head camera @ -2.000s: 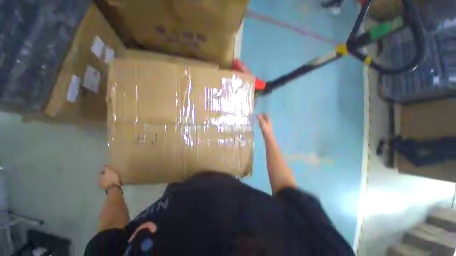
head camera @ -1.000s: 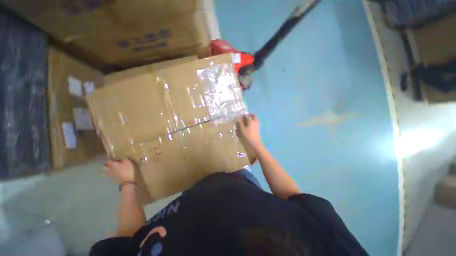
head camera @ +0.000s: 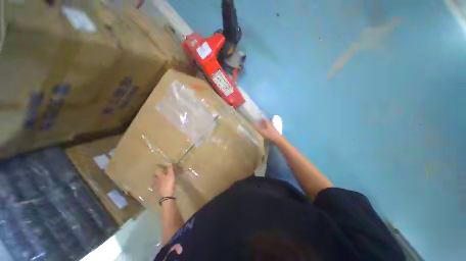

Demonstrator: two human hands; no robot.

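Note:
A large brown carton with clear tape across its top is in front of me, turned at an angle. My left hand lies on top of the carton near its middle seam, fingers partly spread and not around an edge. My right hand is at the carton's right side. Its fingertips are blurred, and I cannot tell whether they grip the side. The carton's underside is hidden.
A red pallet jack stands just beyond the carton. Large printed cartons are at upper left. A labelled carton and dark plastic-wrapped goods are at left. Blue floor is at right.
The view has turned, and the carton appears rotated and closer to the pallet jack. My left hand has moved from the carton's left edge onto its top. My right hand stays by the right side.

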